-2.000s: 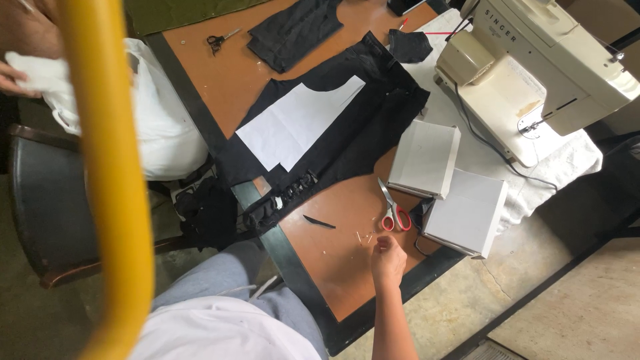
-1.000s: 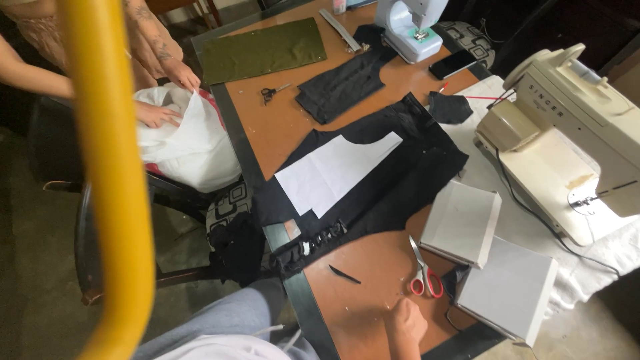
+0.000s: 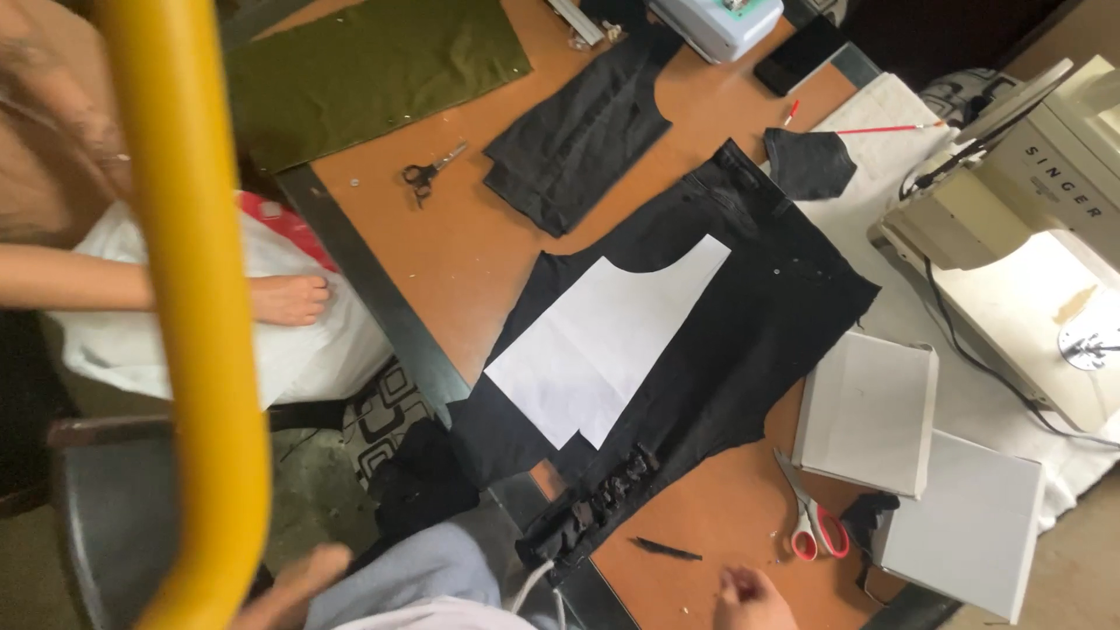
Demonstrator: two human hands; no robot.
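Observation:
My right hand (image 3: 754,598) is at the bottom edge of the view, over the orange tabletop, its fingers bent and blurred; whether it holds anything I cannot tell. Above it lie red-handled scissors (image 3: 815,518) and a small black pointed tool (image 3: 667,549). My left hand (image 3: 317,564) is low at the left beside my lap, blurred, partly behind the yellow bar. A white paper pattern piece (image 3: 612,332) lies on black fabric (image 3: 744,350), which has a gathered strip (image 3: 604,499) near my lap.
A yellow bar (image 3: 201,350) crosses the left. Another person's hand (image 3: 289,299) rests on a white bag (image 3: 332,350). Around the table lie olive cloth (image 3: 376,70), folded black cloth (image 3: 582,131), small scissors (image 3: 429,175), a phone (image 3: 800,56), white boxes (image 3: 866,411) and a Singer sewing machine (image 3: 1041,210).
My left hand has come into view at the lower left. The scissors, pattern and black fabric lie as before. The other person's hand has moved on the white bag. The view has shifted.

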